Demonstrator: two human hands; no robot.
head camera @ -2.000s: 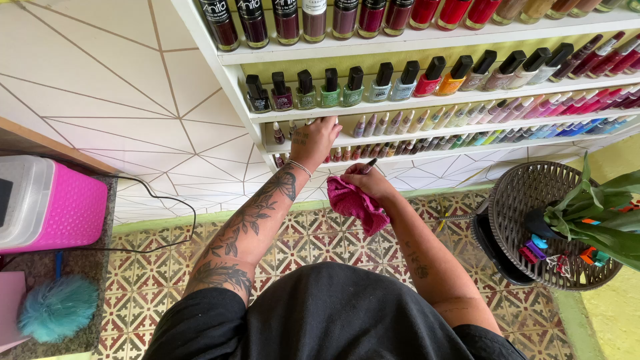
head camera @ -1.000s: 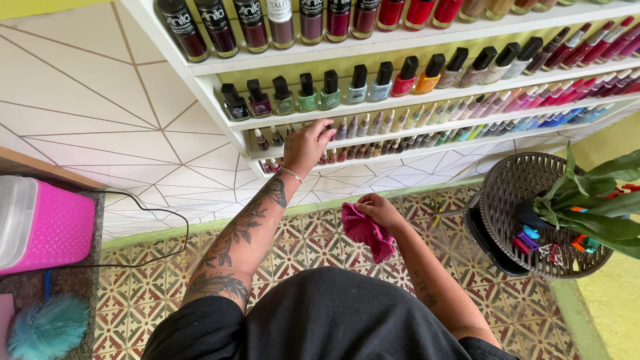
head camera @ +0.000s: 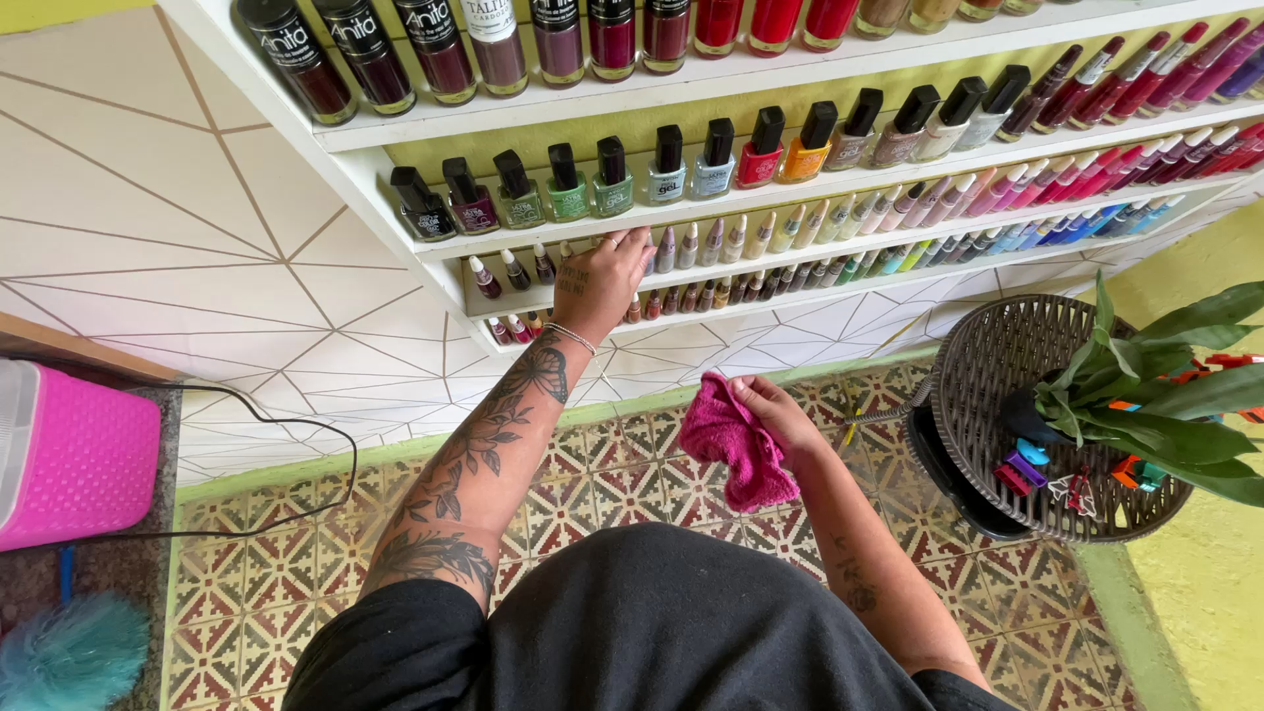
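My left hand (head camera: 600, 284) reaches to the third visible shelf of a white wall rack (head camera: 553, 226), its fingers among small nail polish bottles (head camera: 713, 243) with pale caps. The fingertips are partly hidden by the hand, so I cannot tell whether they hold a bottle. My right hand (head camera: 775, 415) grips a magenta terry cloth (head camera: 729, 444) between thumb and fingers, in front of and below the rack. On the shelf above my left hand stand black-capped polish bottles (head camera: 568, 190) in a row, and larger dark bottles (head camera: 437, 59) fill the top visible shelf.
At the right, a round woven wicker table (head camera: 963, 395) bears a potted plant (head camera: 1155, 395) and colourful hair clips (head camera: 1022, 464). A pink plastic basket (head camera: 94, 449) and a teal fluffy duster (head camera: 74, 647) are at the left, beside a black cable (head camera: 351, 449).
A dark slim item in my right hand two seconds ago no longer shows there; the cloth is still held. My left hand stays at the same shelf.
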